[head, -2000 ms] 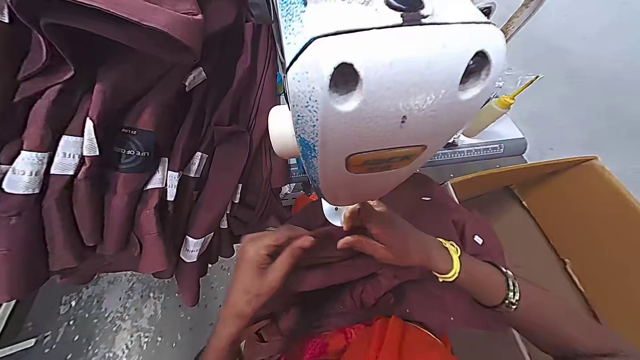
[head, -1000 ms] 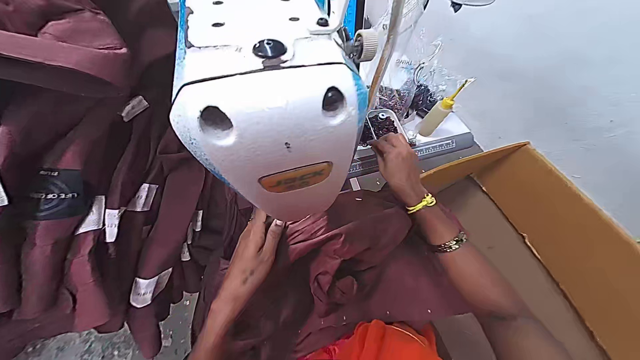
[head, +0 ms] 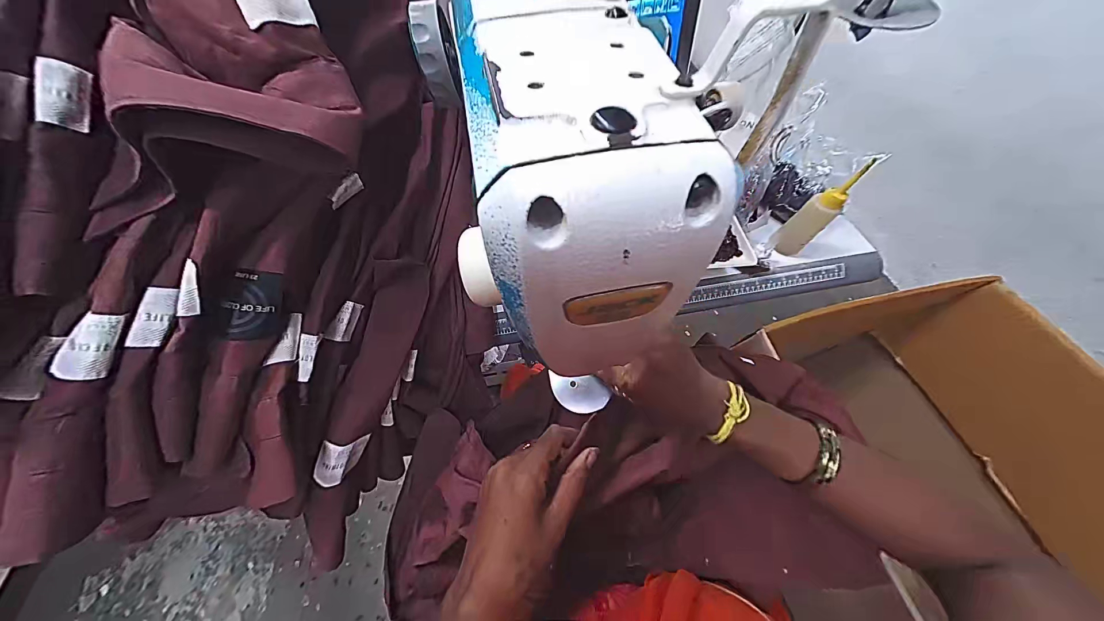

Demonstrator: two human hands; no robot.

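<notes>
A white and blue button-sewing or similar industrial sewing machine [head: 608, 233] stands in front of me. Its round guard [head: 580, 392] hangs low, just above maroon fabric [head: 716, 517]. My left hand [head: 526, 509] pinches the fabric between thumb and fingers just below the guard. My right hand [head: 668, 379], with a yellow thread band and a bangle at the wrist, is raised beside the guard's right side, under the machine head. Its fingertips are partly hidden and blurred, so what they hold cannot be told.
Maroon garments [head: 233, 362] with white labels hang in a row at the left. An open cardboard box [head: 1009, 388] stands at the right. Behind the machine bed are a bottle with a yellow nozzle [head: 811, 220], a small tray of dark pieces [head: 733, 246] and clear plastic bags.
One second ago my right hand was at the small tray of dark pieces; it has come back beside the machine's guard. My left hand has stayed on the fabric. The view has shifted.
</notes>
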